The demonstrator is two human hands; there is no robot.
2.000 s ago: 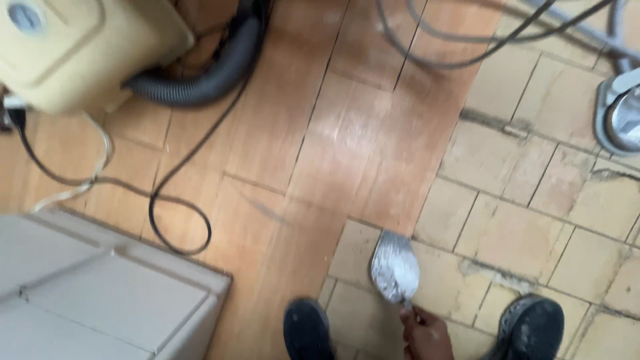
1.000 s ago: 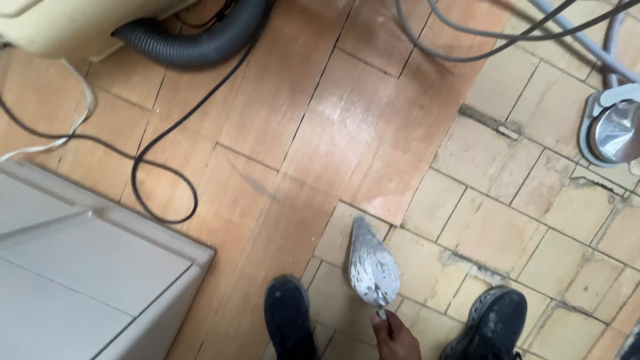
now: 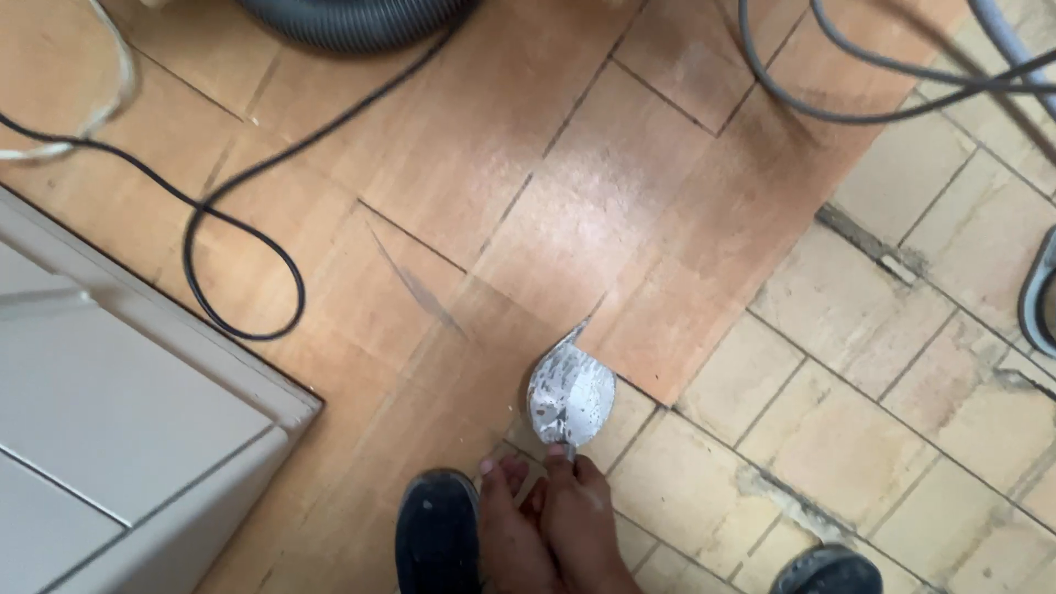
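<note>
A worn metal trowel (image 3: pixel 572 396) lies over the edge where wood-look floor planks (image 3: pixel 569 223) meet beige tiles (image 3: pixel 693 470); its tip points up over the planks and its blade is spotted with residue. My right hand (image 3: pixel 577 503) grips the trowel's handle close to the blade, thumb on top. Just beside it on the left is my left hand (image 3: pixel 507 511), its fingers partly curled near the handle; whether it touches the handle or holds anything is hidden.
A white panelled cabinet or door piece (image 3: pixel 124 412) stands at left. A black cable (image 3: pixel 301 297) loops on the planks below a ribbed grey hose (image 3: pixel 363 25). More cables (image 3: pixel 833 115) cross at upper right. My shoes (image 3: pixel 437 528) flank the hands.
My left hand has come into view beside the right one. The trowel has moved from the tiles onto the plank edge, its tip now over the planks. The view has come closer to the floor.
</note>
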